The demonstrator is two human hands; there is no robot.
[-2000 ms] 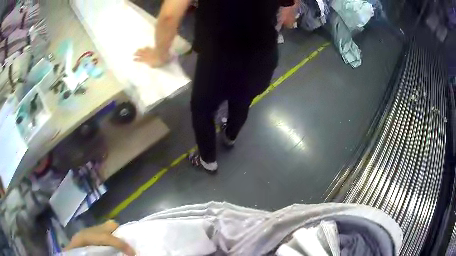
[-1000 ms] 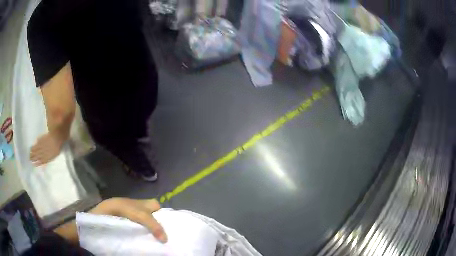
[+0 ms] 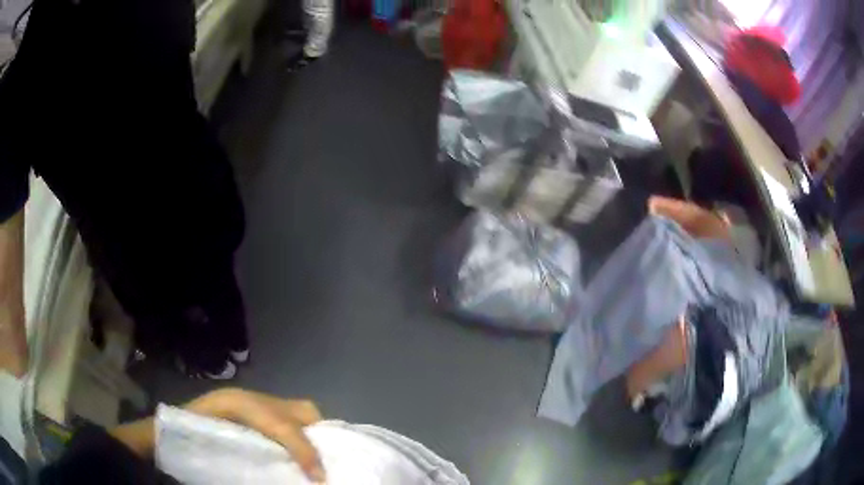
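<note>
A white folded fabric bundle [image 3: 365,457] lies at the bottom edge of the view, cut off by it. My left hand [image 3: 256,417] is on the bundle at the lower left, with its fingers curled over the top of the fabric. My dark sleeve shows at the lower left corner. My right hand is not in view. The rest of the bundle is hidden below the picture's edge.
A person in black [image 3: 133,189] stands at the left beside a long table. Plastic bags [image 3: 512,270] and a box [image 3: 549,185] stand on the grey floor ahead. At the right, someone's hands show among blue-grey cloth [image 3: 625,303] beside a worktable [image 3: 758,156].
The view has swung right and up. The metal-tube rack has left the picture, and the bags, box and right-hand table have come in. My left hand still holds the white bundle.
</note>
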